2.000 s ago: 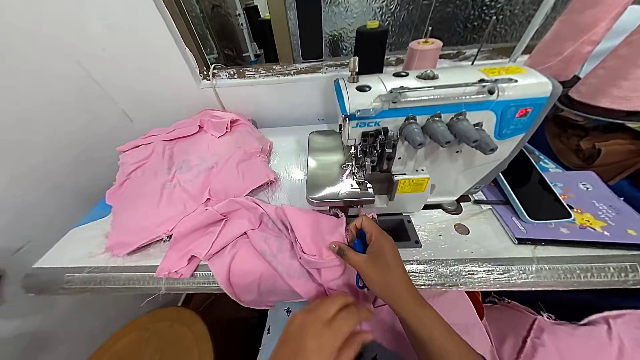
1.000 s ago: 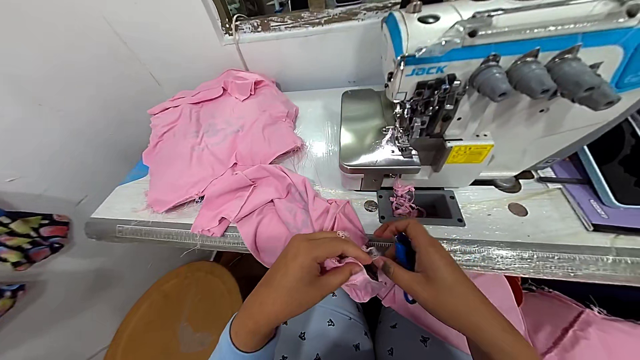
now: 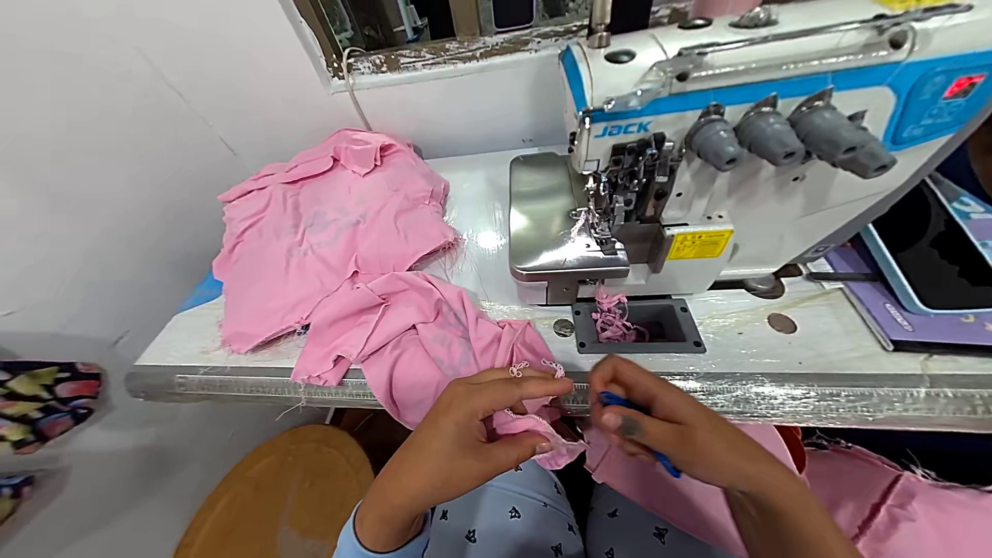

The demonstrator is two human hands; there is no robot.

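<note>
My left hand (image 3: 484,430) holds an edge of the pink fabric (image 3: 434,333) between thumb and fingers, at the table's front edge. Just to its right, my right hand (image 3: 659,426) is closed around a blue-handled tool (image 3: 659,457), possibly a thread snipper; its tip is hidden. White thread loops lie on the cloth above my left fingers. Another pink fabric piece (image 3: 333,232) rests behind on the table. Beyond my hands stands the white and blue Jack overlock machine (image 3: 775,194), with pink scraps (image 3: 612,318) hanging into its waste opening.
At the right, a phone (image 3: 930,240) lies on a purple notebook (image 3: 845,310). More pink fabric (image 3: 891,496) is at the lower right. A round brown stool (image 3: 287,496) stands below the table on the left, and a wall rises behind it.
My right hand has come away from the machine's front toward the table edge, beside my left hand, which now holds fabric. Pink scraps now show in the waste opening. The view has moved closer.
</note>
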